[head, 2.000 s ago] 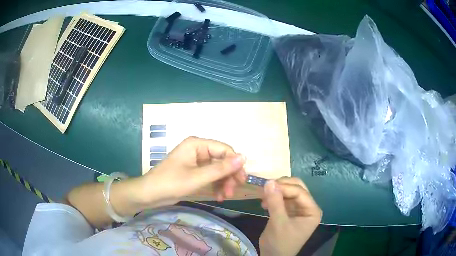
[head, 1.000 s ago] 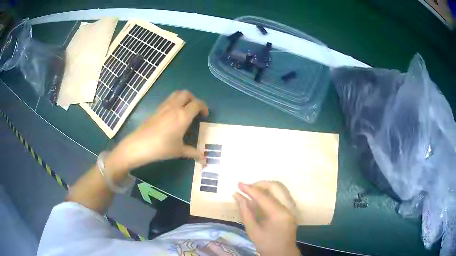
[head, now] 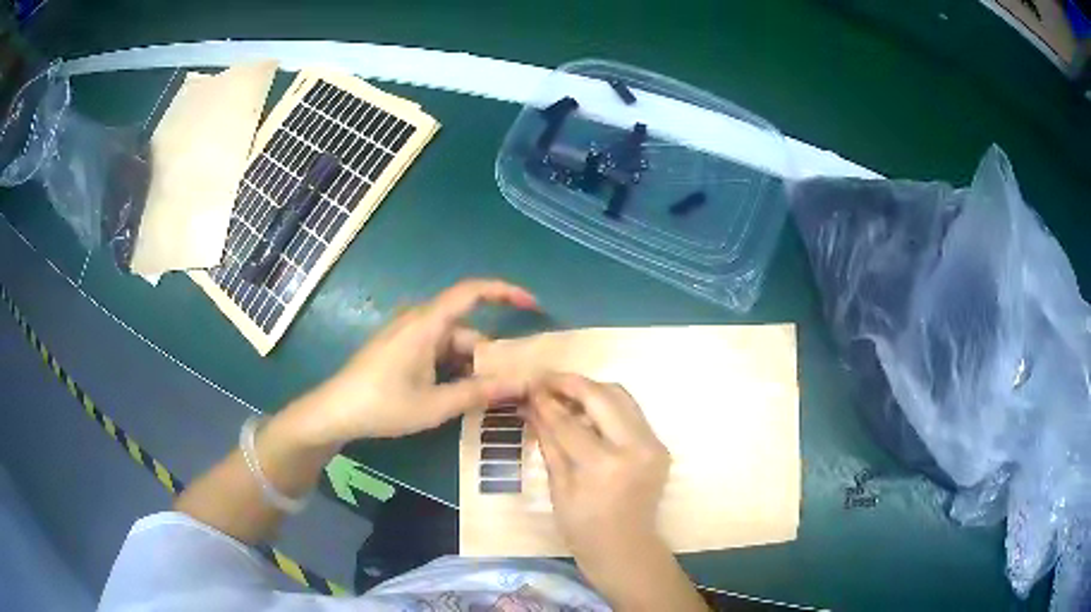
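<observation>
The tan backing sheet lies in front of me. A short column of dark adhesive pads is near its left edge. My left hand is over the sheet's upper left corner, thumb at the top of the column, index finger raised and apart. My right hand rests over the sheet with its fingertips pinched at the top of the column, meeting my left thumb. The fingers hide whatever lies between them, so I cannot tell if either hand holds a pad or part.
A clear plastic tray with scattered black parts is at the back. A large clear bag with dark contents is at right. Loose black parts lie beside it. A full pad sheet, bare liner piece and small bag are at left.
The small dark part held between my hands two seconds ago is no longer visible. My hands were apart one second ago; my right hand has moved up and left to meet my left thumb.
</observation>
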